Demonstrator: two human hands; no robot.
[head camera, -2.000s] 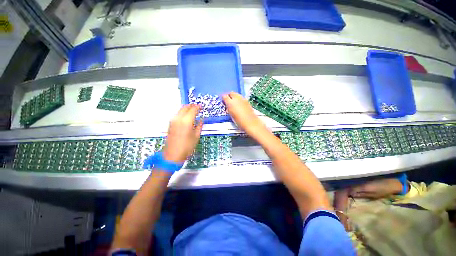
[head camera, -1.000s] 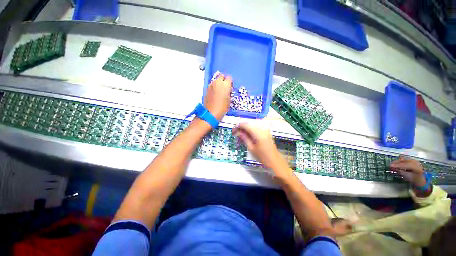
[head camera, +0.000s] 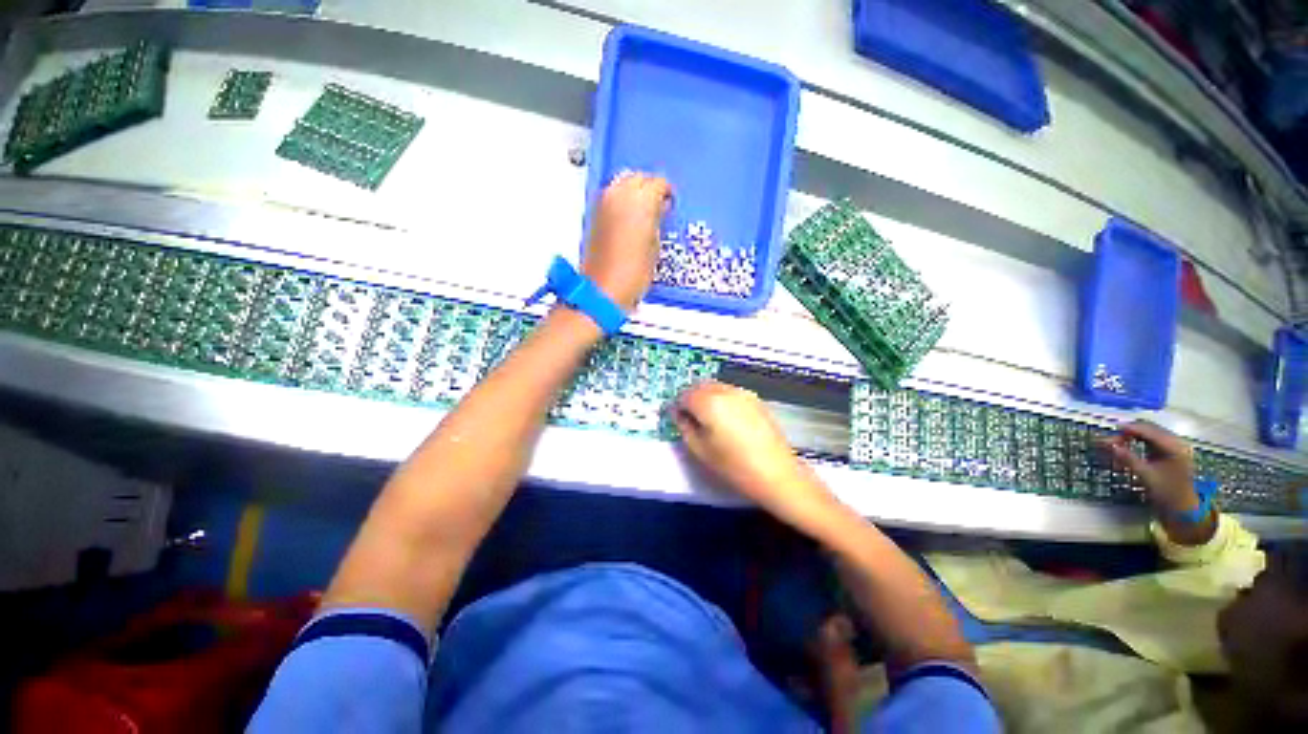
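The blue component tray (head camera: 696, 129) stands on the white shelf with a heap of small white-silver components (head camera: 706, 263) at its near end. My left hand (head camera: 628, 237), with a blue wrist strap, is over the tray's near left part, fingers bent together; whether it pinches a component cannot be told. My right hand (head camera: 724, 430) is at the right end of a green PCB panel (head camera: 610, 387) in the rail track, fingertips on or just above the board. Its fingers are curled and anything in them is too small to see.
A stack of panels (head camera: 865, 294) lies right of the tray. A single panel (head camera: 352, 135), a small board piece (head camera: 241, 93) and another stack (head camera: 89, 103) lie left. Another blue tray (head camera: 1133, 308) stands right. A co-worker's hand (head camera: 1159, 466) is over the track at right. The track has a gap (head camera: 803, 409).
The view has swung, so the scene sits differently. My right hand has gone from the component heap to the panel in the track. My left hand remains at the tray. A co-worker's hand has come over the track.
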